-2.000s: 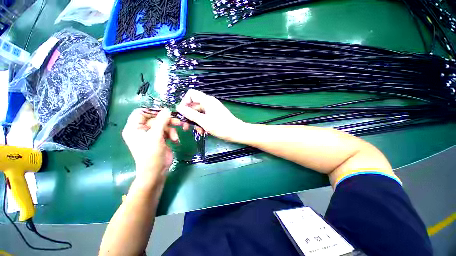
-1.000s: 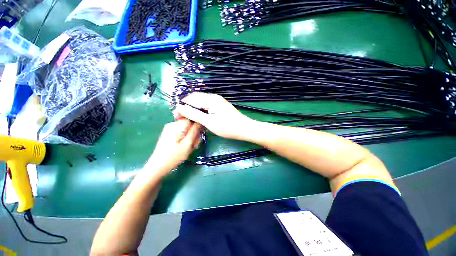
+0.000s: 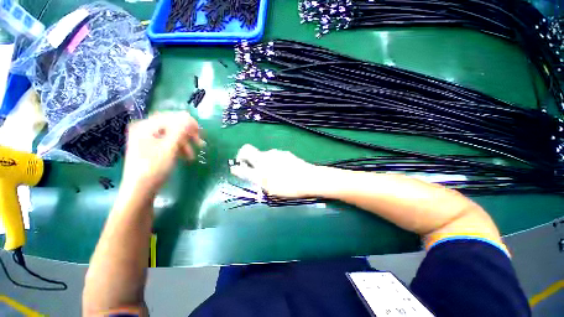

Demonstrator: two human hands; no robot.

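My right hand is closed around a black cable, whose short dark end sticks out at the fingertips. My left hand is blurred and raised to the left, apart from the right; whether its fingers hold anything cannot be told. A thick bundle of black cables lies beyond the right hand, with pale specks at its left ends. A thinner group of cables lies under and beside the right hand, its split wire ends fanning left. A few loose black sleeves lie beyond the left hand.
A blue bin of black sleeves is at the far edge. A clear bag of black pieces is at left, a yellow heat gun at the left edge. Another cable bundle lies at the far right.
My hands were together at the cable end; now the left has moved away to the left. My right hand has moved slightly right and nearer me. The view has shifted a little.
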